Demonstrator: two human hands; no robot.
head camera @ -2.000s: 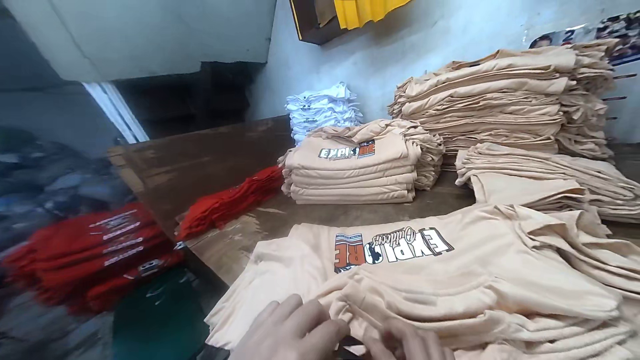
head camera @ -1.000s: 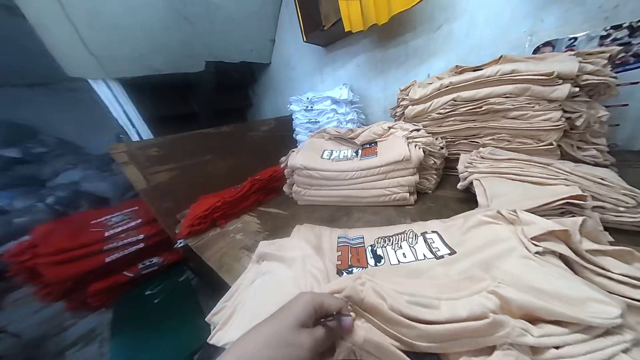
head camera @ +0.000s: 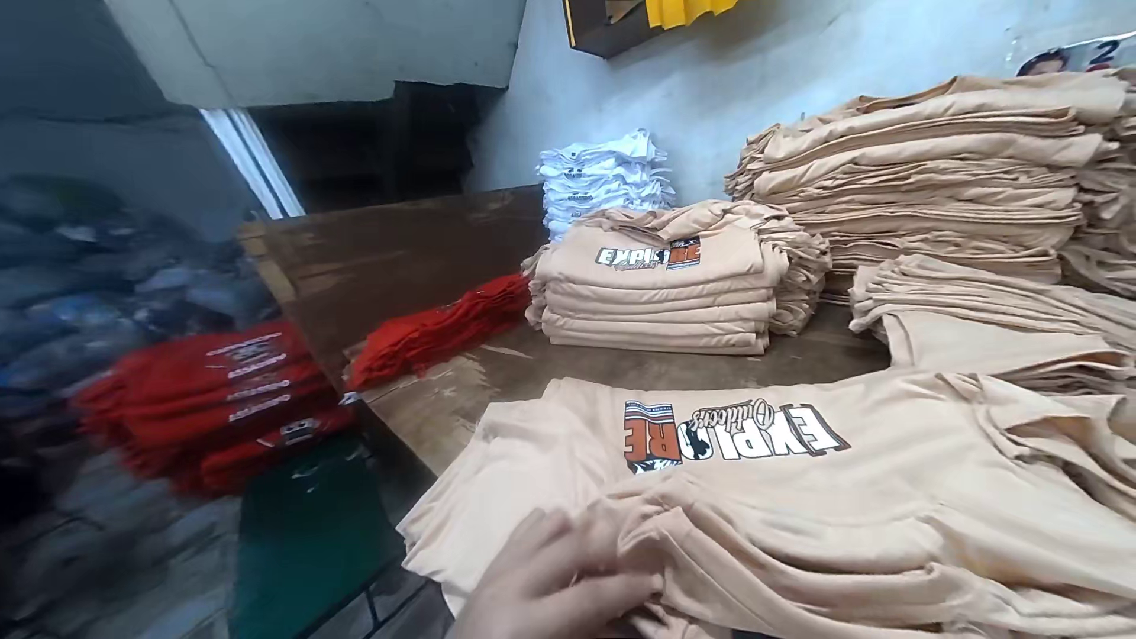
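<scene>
Beige printed shirts (head camera: 754, 497) lie in a loose, layered pile across the near side of the table, their front print upside down to me. My left hand (head camera: 559, 577) is at the lower centre, its fingers at the folded edge of the near layers; blur hides whether they pinch the cloth. My right hand is out of sight. Beyond the pile sits a neat stack of folded beige shirts (head camera: 657, 302) with the print on top.
Tall beige garment stacks (head camera: 923, 186) and a lower beige pile (head camera: 994, 311) stand at the right. White folded garments (head camera: 603, 182) are at the back. Red garments (head camera: 444, 328) lie along the wooden table's (head camera: 506, 373) left edge; more red ones (head camera: 231, 390) rest beside a green surface (head camera: 306, 532).
Two seconds ago both hands were at the near edge of the pile; the right one has since left the view. My left hand stays at the cloth's edge, its fingers shifted.
</scene>
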